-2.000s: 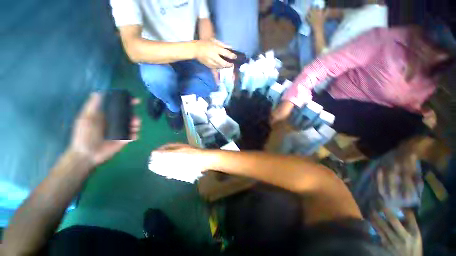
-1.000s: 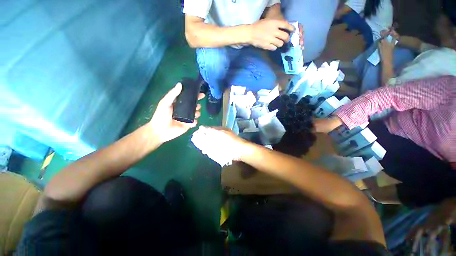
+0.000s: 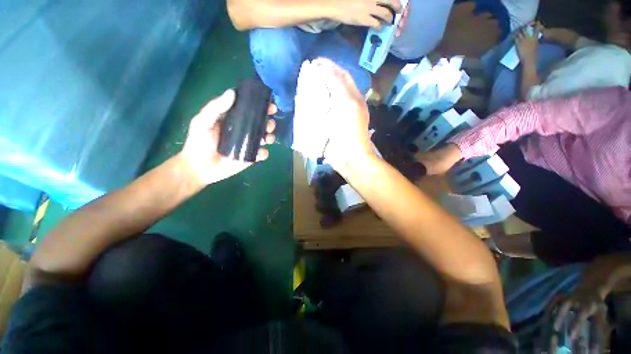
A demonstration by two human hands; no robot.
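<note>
My left hand is closed around a glossy black cylinder, held nearly upright with light streaks near its lower end. The fingertips show at its right side. My right hand is raised to the right of it, apart from the cylinder, and holds a bright white wiping cloth. The cloth is overexposed, and its folds are hard to tell.
A low brown surface bears open white cartons, dark cylinders and closed cartons. A person's checked sleeve reaches in from the right. Another person holds a carton. A blue-wrapped stack stands left.
My right hand has risen with the white cloth from below the cylinder to beside it. My left hand still holds the cylinder, now slightly further left in view.
</note>
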